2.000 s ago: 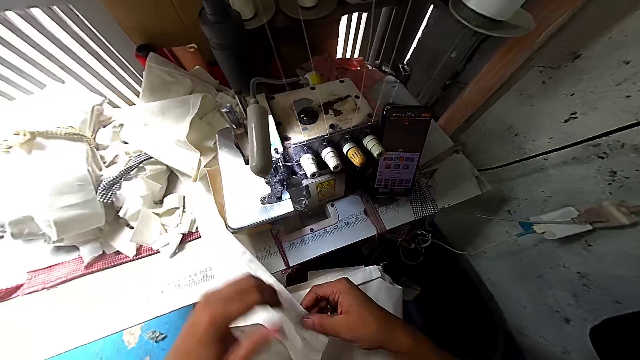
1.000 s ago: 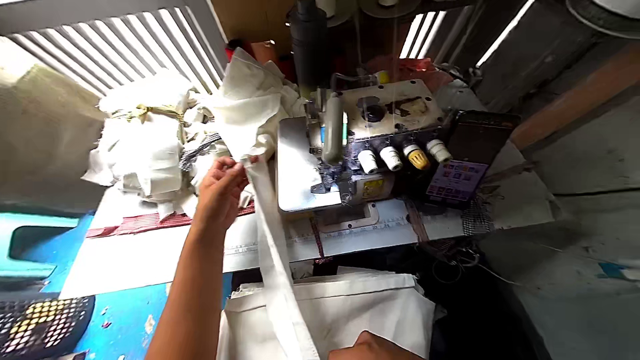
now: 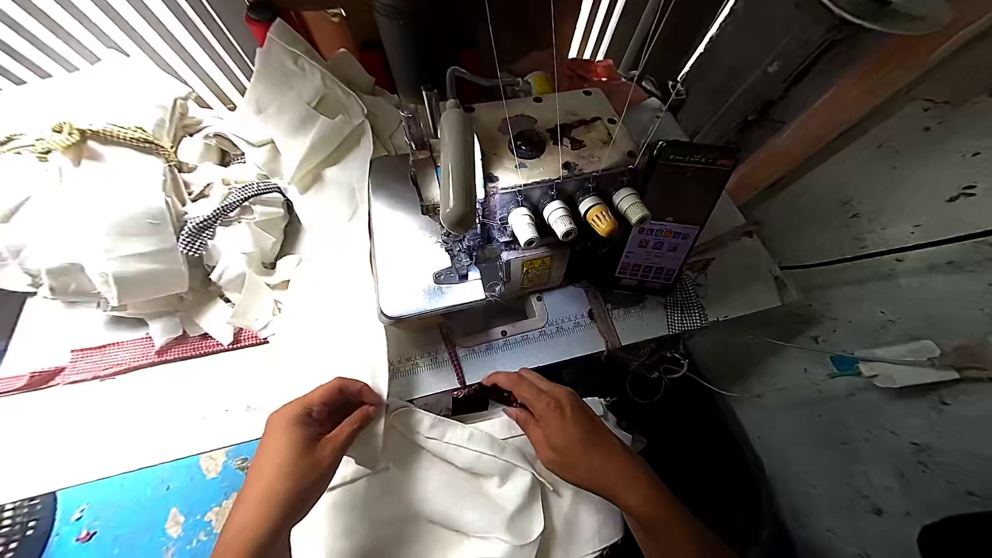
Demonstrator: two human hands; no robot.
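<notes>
My left hand [image 3: 322, 434] pinches the edge of a long white fabric strip [image 3: 333, 256] that runs up the table, left of an overlock sewing machine [image 3: 535, 155]. Below the machine, my right hand [image 3: 554, 434] is spread above folded white cloth [image 3: 434, 480], thumb and forefinger apart; whether it touches the cloth is unclear. The machine's presser foot [image 3: 461, 267] has no cloth visible under it. Tension dials [image 3: 559, 220], white and yellow, line the machine's front, with threads rising above them.
A tied bundle of white cloth pieces [image 3: 101, 225] and scraps lie at left, beside red checked fabric [image 3: 155, 358]. A smartphone [image 3: 674, 217] leans right of the machine. A printed measuring scale [image 3: 542, 337] runs along the table's front edge. A blue surface [image 3: 147, 504] shows at lower left.
My left hand has come down from beside the machine to the table's front edge. My right hand has risen from the bottom of the view to just below the machine.
</notes>
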